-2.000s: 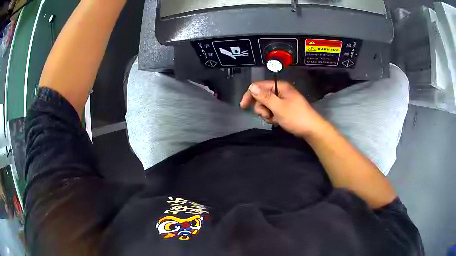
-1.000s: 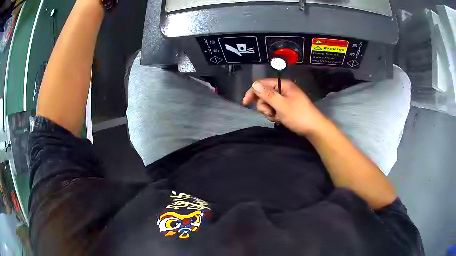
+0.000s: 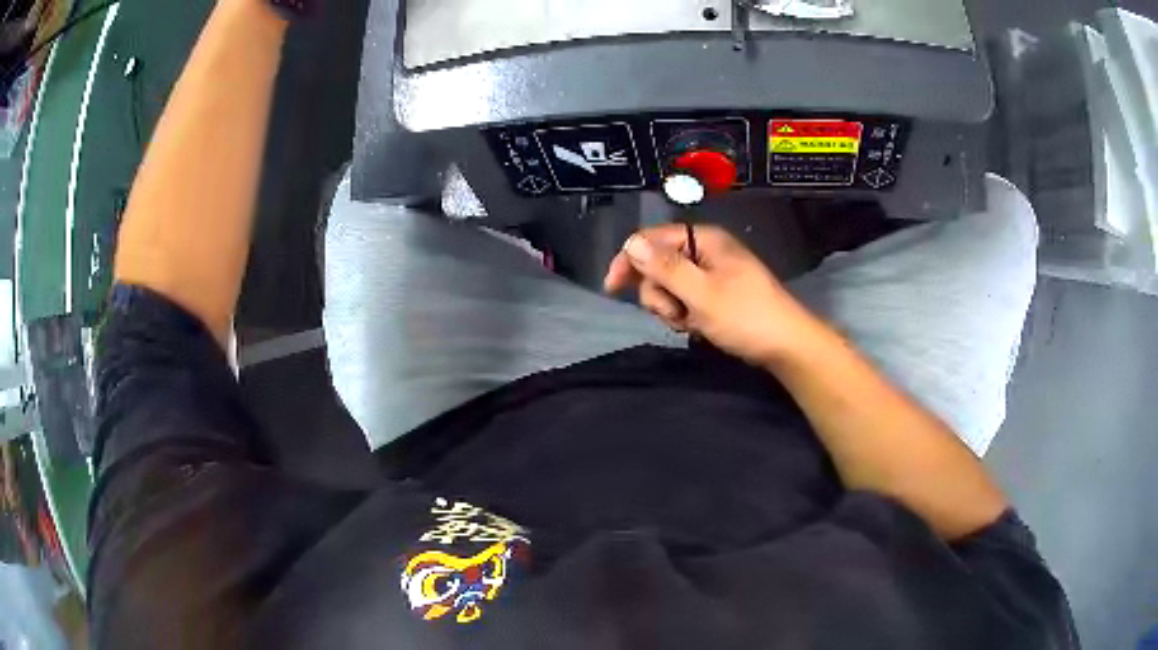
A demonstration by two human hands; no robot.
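My right hand is closed on the thin dark stem of a black stemmed part, above my lap. A round white face shows at the part's upper end, overlapping the lower edge of the red push button in this view. The stem stands roughly upright between my fingers. My left forearm reaches up past the frame's top edge at the upper left; my left hand is out of the picture.
The grey bench machine stands between my knees, with its pale metal top cut off by the frame. A warning label is right of the button. The green bench runs along the left. White sheets stand at the right.
The view has shifted, so the machine sits lower and more of its metal top shows. My right hand still holds the part below the button. My left forearm has shifted slightly.
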